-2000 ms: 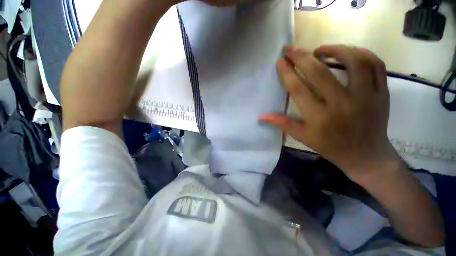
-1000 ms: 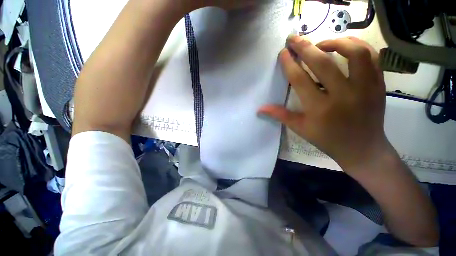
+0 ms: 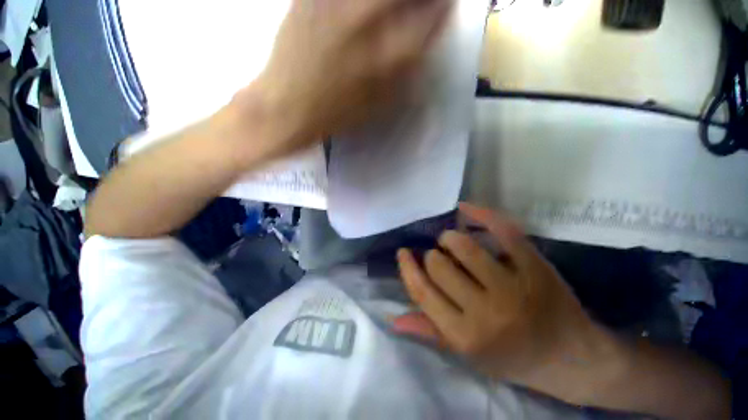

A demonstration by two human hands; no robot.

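The white piece (image 3: 402, 172) lies on the table in front of me, its lower end reaching past the front edge. Dark fabric (image 3: 394, 250) shows just below that end. My left hand (image 3: 369, 66) is blurred over the upper part of the white piece; its fingertips are unclear, so its grip cannot be told. My right hand (image 3: 492, 295) is below the table edge beside the dark fabric, with its fingers bent; whether it grips the fabric cannot be told.
The cream machine bed (image 3: 566, 57) and a dark ridged knob (image 3: 631, 12) are at upper right. Black scissor handles (image 3: 722, 123) lie at the right. A grey panel with a striped border (image 3: 82, 82) is at far left. A ruler strip (image 3: 640, 221) runs along the front edge.
My right hand has moved from the white piece's right edge down below the table edge. My left hand has come down further into view. The white piece's lower end now lies higher in the picture.
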